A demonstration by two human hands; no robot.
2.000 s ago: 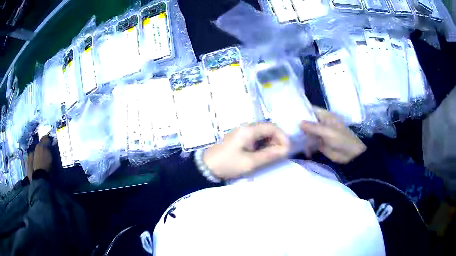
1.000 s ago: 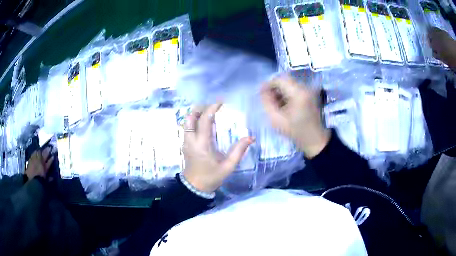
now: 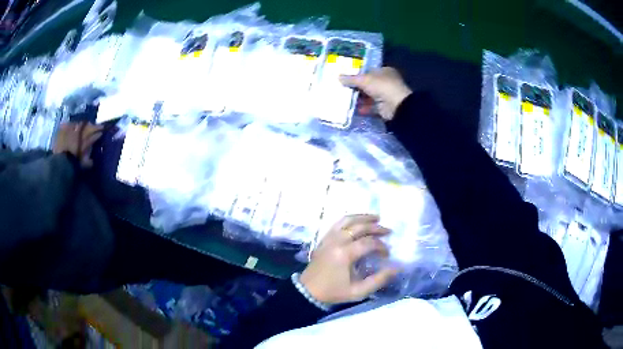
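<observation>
My right hand (image 3: 384, 94) reaches to the back row and pinches the right edge of a phone-sized power bank half-assembly (image 3: 338, 92), which has a green board and yellow tape at its top end. The unit lies at the end of a row in clear bubble bag. My left hand (image 3: 350, 260), with a ring and beaded bracelet, is over the near end of the front row of bagged units (image 3: 294, 163). Its fingers are spread and curved, and it grips nothing that I can see. Shiny wrap and glare hide the details of the units under it.
More bagged units (image 3: 536, 129) lie at the right beyond my right arm. Another person's hand (image 3: 78, 140) is at the left edge of the rows. The green bench (image 3: 423, 27) runs behind. Brown cardboard (image 3: 123, 313) and blue littered sheeting (image 3: 191, 307) are below left.
The view has swung left. My right hand has moved from the front row to the back row and taken a unit's edge. My left hand has shifted to the front row's near edge. The wrap now lies over the front units.
</observation>
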